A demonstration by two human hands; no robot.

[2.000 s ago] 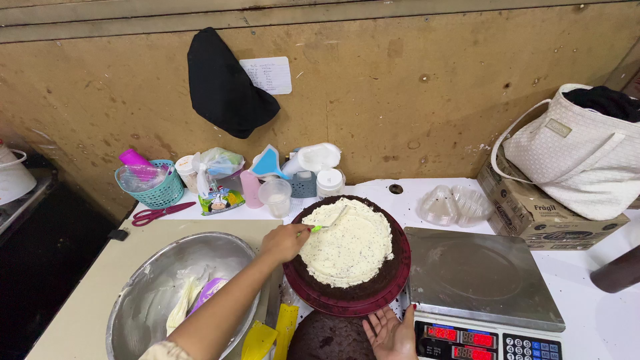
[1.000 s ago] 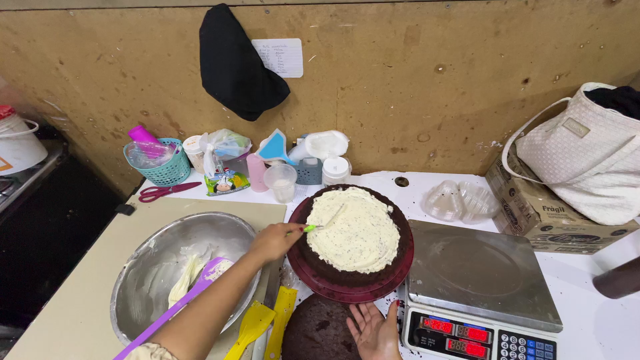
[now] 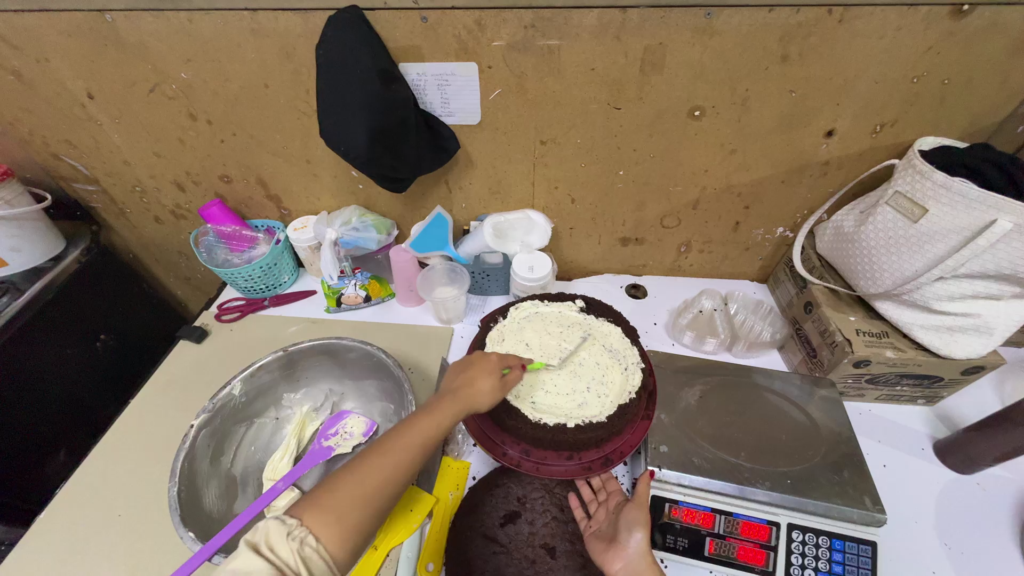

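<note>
My left hand [image 3: 484, 382] holds a small spreader by its green handle [image 3: 530, 367], its blade lying on the speckled white cream [image 3: 592, 388]. The cream covers most of the top of a dark chocolate cake layer [image 3: 512, 418], which sits on a dark red round plate [image 3: 564, 462]. Palm up and fingers spread, my right hand [image 3: 614, 520] is at the plate's near rim; whether it bears any weight is not clear. Below the plate is another dark cake layer [image 3: 512, 528], partly hidden. A steel bowl [image 3: 196, 448] with cream smears and a purple spatula [image 3: 308, 460] stands at left.
Yellow spatulas [image 3: 448, 512] lie between bowl and cake. A digital scale [image 3: 752, 436] stands right, near clear plastic containers [image 3: 724, 322] and a cardboard box [image 3: 872, 352] under a white bag [image 3: 936, 248]. Behind are red scissors [image 3: 264, 304] and a teal basket [image 3: 256, 268].
My left hand has moved right over the cake with the spreader, from the cream's left side toward its middle. The cream reaches a little wider than two seconds ago.
</note>
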